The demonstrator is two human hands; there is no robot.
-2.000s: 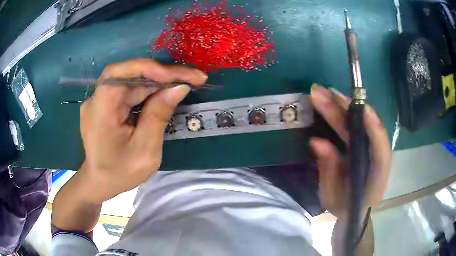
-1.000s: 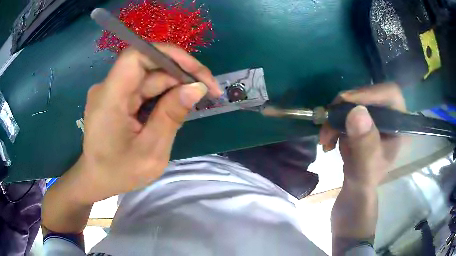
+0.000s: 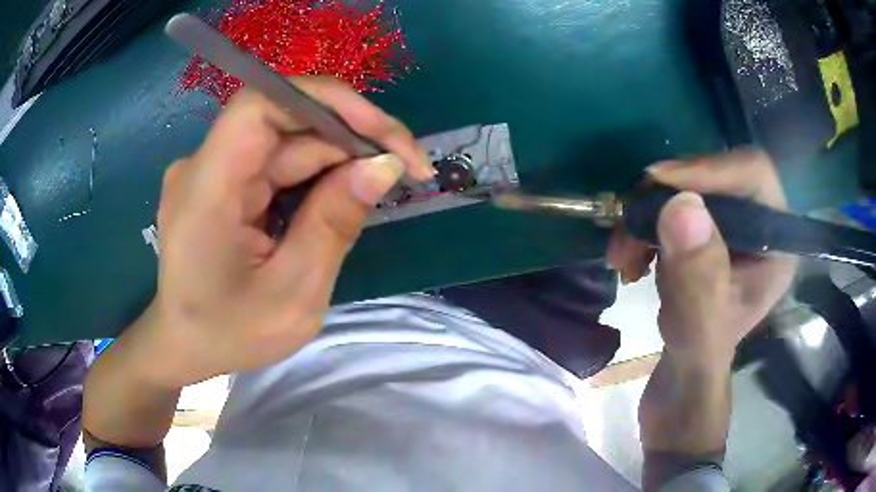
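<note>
The grey strip panel (image 3: 494, 159) lies on the dark green bench top, its left part hidden behind my left hand. One dark round component (image 3: 454, 173) shows near its right end. My left hand (image 3: 279, 211) holds the flat grey tweezers (image 3: 252, 75), their tips low over the strip beside that component. A thin red wire (image 3: 428, 195) shows faintly at the strip's lower edge. My right hand (image 3: 706, 240) holds the soldering iron (image 3: 567, 205) by its black handle, the tip at the strip's lower right edge; exact contact cannot be told.
A heap of short red wires (image 3: 307, 43) lies beyond my left hand. The black stand tray with silvery bits (image 3: 759, 43) and a yellow piece (image 3: 839, 96) are at the upper right. A clear plastic bag (image 3: 17, 216) lies at the left edge.
Over two seconds the soldering iron swung from upright to level, its tip reaching the strip's right end. The tweezers tilted down onto the strip. In the last second both hands shifted only slightly.
</note>
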